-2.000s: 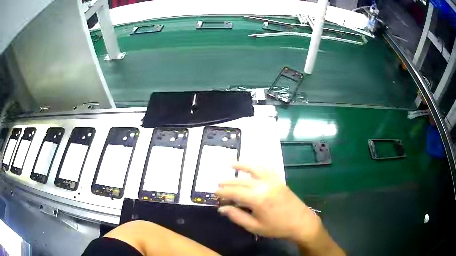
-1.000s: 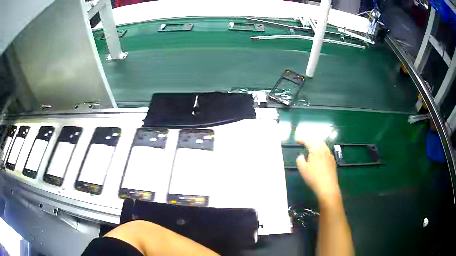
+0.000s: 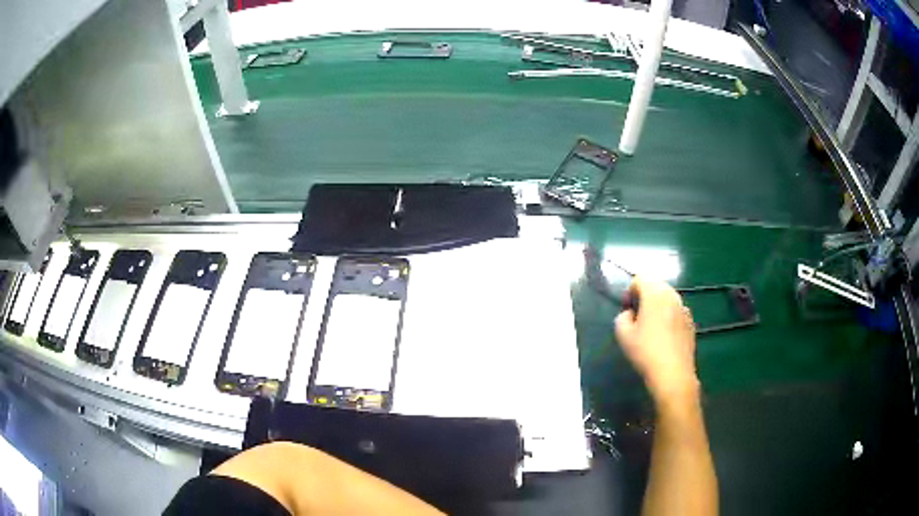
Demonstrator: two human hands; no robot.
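Observation:
My right hand (image 3: 660, 328) is over the green conveyor (image 3: 776, 373), its fingers closed on the end of a dark, motion-blurred phone middle frame (image 3: 601, 274). Another frame (image 3: 744, 304) lies lengthwise on the conveyor just right of my hand, partly hidden by it. Several black frames, the nearest one (image 3: 371, 277) included, stand side by side on the white infeed belt (image 3: 484, 333), with bare belt right of them. My left forearm crosses the bottom edge; the left hand is out of the picture.
Black flaps lie at the far edge (image 3: 433, 214) and near edge (image 3: 403, 454) of the belt. A tilted frame (image 3: 593, 153) lies beyond the belt end by clear scraps. A white post (image 3: 645, 81) stands behind. A machine panel (image 3: 121, 111) is at left. A pale strip-like piece (image 3: 836, 285) is at right.
The row of frames has moved left. My right hand left the row for the conveyor and has now taken up a frame there. The pale piece at far right has come into view.

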